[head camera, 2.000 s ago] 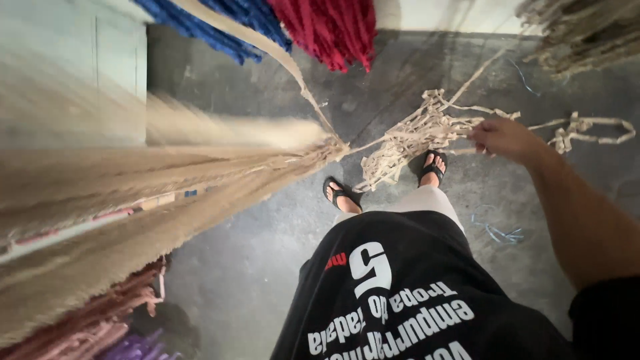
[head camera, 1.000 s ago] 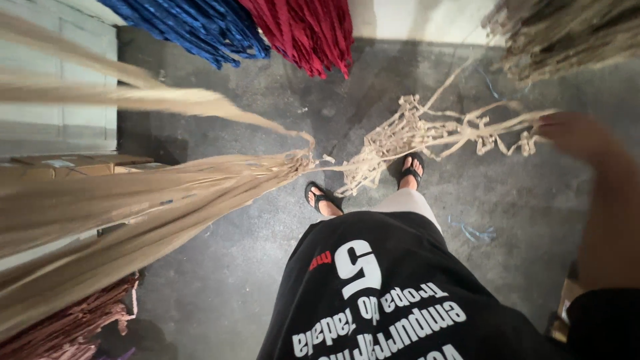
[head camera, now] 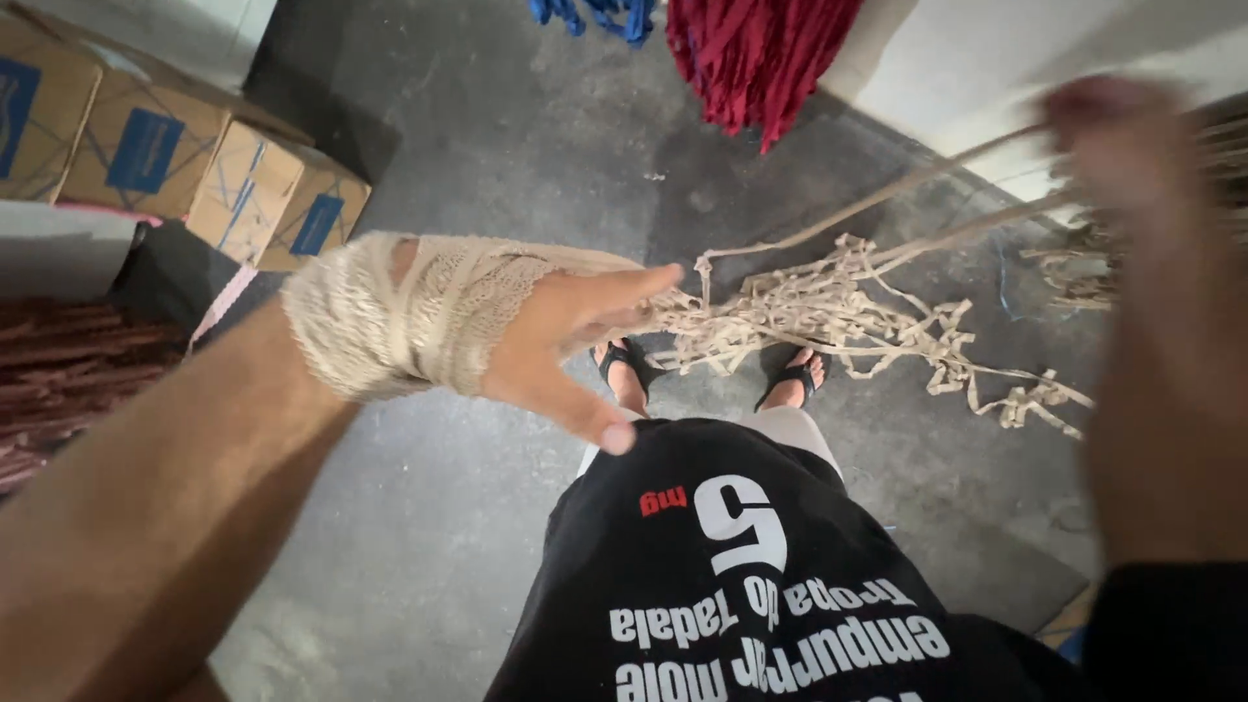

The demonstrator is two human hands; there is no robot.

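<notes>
Beige lace or elastic trim (head camera: 468, 292) is wound in layers around my left wrist and the back of my hand. My left hand (head camera: 556, 336) has its thumb and fingers apart; the strands run past its fingertips, and its palm is partly hidden. Beyond the fingers a tangled heap of narrow beige trim (head camera: 809, 307) spreads to the right. At the upper right my right hand (head camera: 1111, 127) is raised and blurred, with a taut strand of the trim leading up to it. The fingers of that hand cannot be made out clearly.
Cardboard boxes (head camera: 283, 195) stand at the upper left. Crimson strips (head camera: 756, 58) and blue strips (head camera: 600, 15) hang at the top. Reddish-brown strips (head camera: 78, 375) lie at the left edge. Beige bundles hang at the right, and my sandalled feet (head camera: 799, 375) are below the tangle.
My left hand, wrapped in trim, has come into view where long beige strands stretched before. My right hand has moved up from beside the tangle. The view has shifted.
</notes>
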